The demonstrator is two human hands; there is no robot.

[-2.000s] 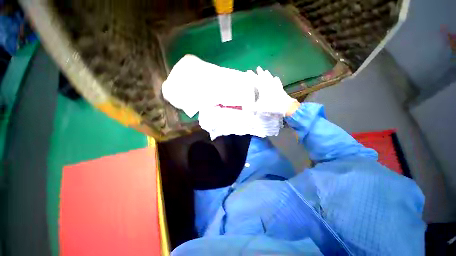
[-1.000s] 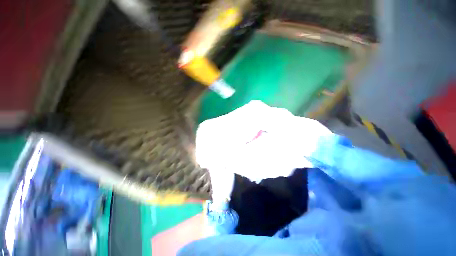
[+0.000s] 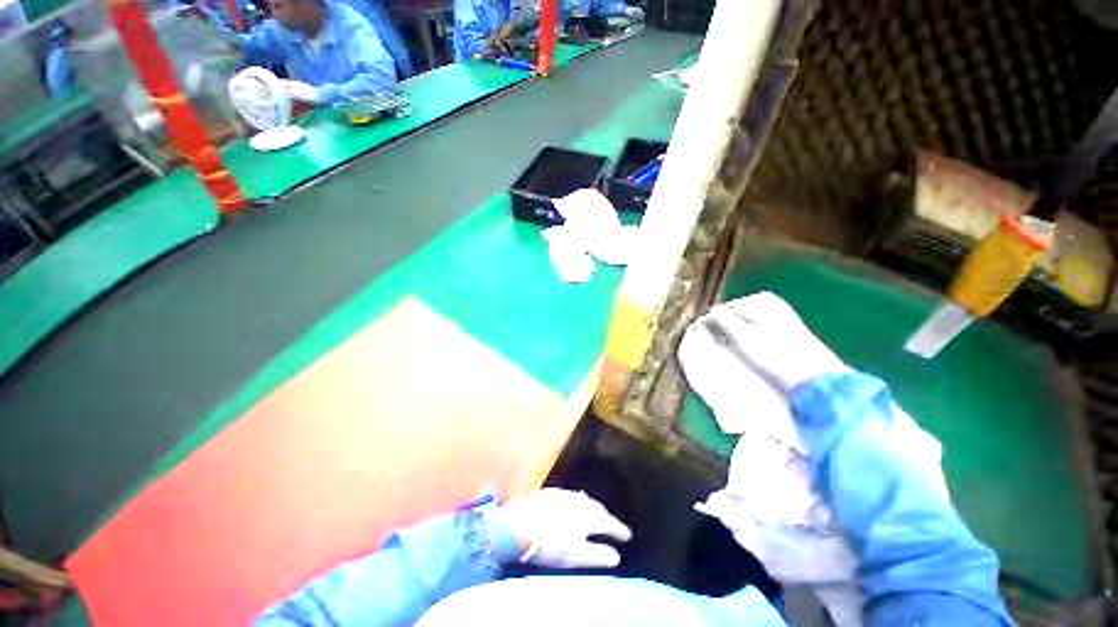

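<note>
A large crumpled white bundle (image 3: 766, 490), like cloth or padding, lies over the booth's front edge and partly covers the green booth floor (image 3: 981, 429). My right hand (image 3: 760, 349), in a white glove, lies on it with the forearm across it. Glove and bundle blend together, so I cannot tell whether the fingers grip it. My left hand (image 3: 570, 527), in a white glove, is beside the red-orange mat's right edge, fingers apart and empty. An orange-yellow nozzle (image 3: 993, 263) with a pale translucent tip hangs over the booth floor.
The red-orange mat (image 3: 356, 453) lies on the left bench. Black bins (image 3: 558, 184) and a small white crumpled piece (image 3: 589, 233) stand by the booth wall (image 3: 699, 159). A dark conveyor (image 3: 307, 233) curves past. People in blue and a white fan (image 3: 260, 104) are beyond.
The view has swung left to show the bench and conveyor. My left hand now shows clearly, apart from the bundle, over the bench edge. My right hand is still at the bundle.
</note>
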